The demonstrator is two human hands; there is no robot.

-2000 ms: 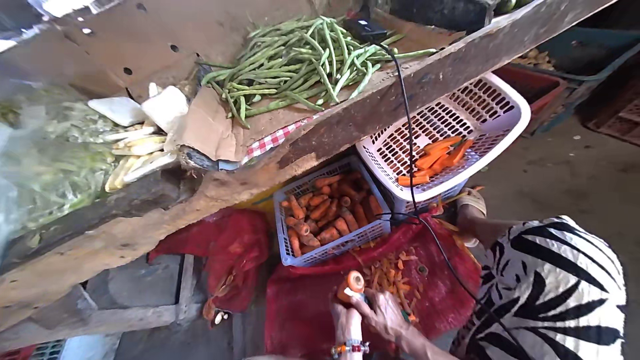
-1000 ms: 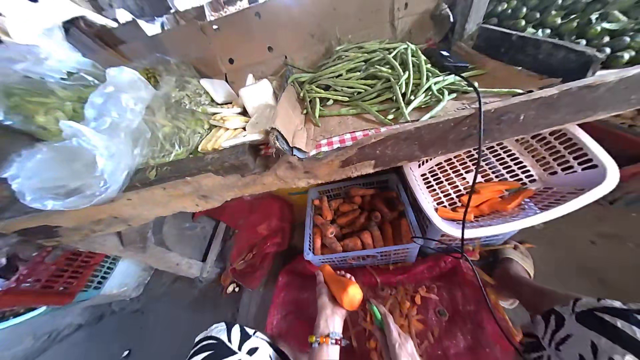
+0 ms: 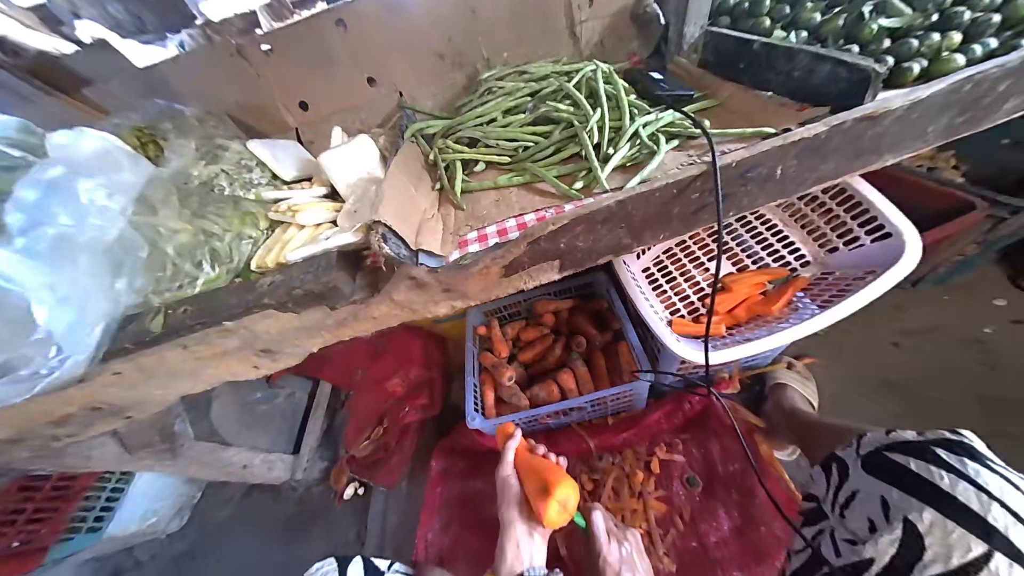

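Observation:
My left hand [image 3: 520,512] is closed around a bright orange carrot [image 3: 547,485], its thick end towards me. Beside it on the right, my right hand [image 3: 616,544] grips a small tool with a green part [image 3: 579,520]; the rest of the tool is hidden. Orange peelings [image 3: 632,488] lie below on a red mesh sack [image 3: 720,480]. Just beyond my hands stands a blue plastic crate [image 3: 560,412] of unpeeled carrots [image 3: 548,352]. Several peeled carrots [image 3: 748,300] rest in a white slotted basket [image 3: 904,248] to its right.
A rough wooden stall edge [image 3: 240,344] crosses above the crate. Green beans [image 3: 560,128], plastic-bagged greens [image 3: 200,216] and pale young corn [image 3: 304,224] lie on the stall. A black cable [image 3: 717,208] hangs down in front of the white basket. A sandalled foot [image 3: 792,392] is at the right.
The carrot in my left hand now shows its thick end tilted towards me. Two seconds ago its end pointed up beside my fingers. The view has shifted.

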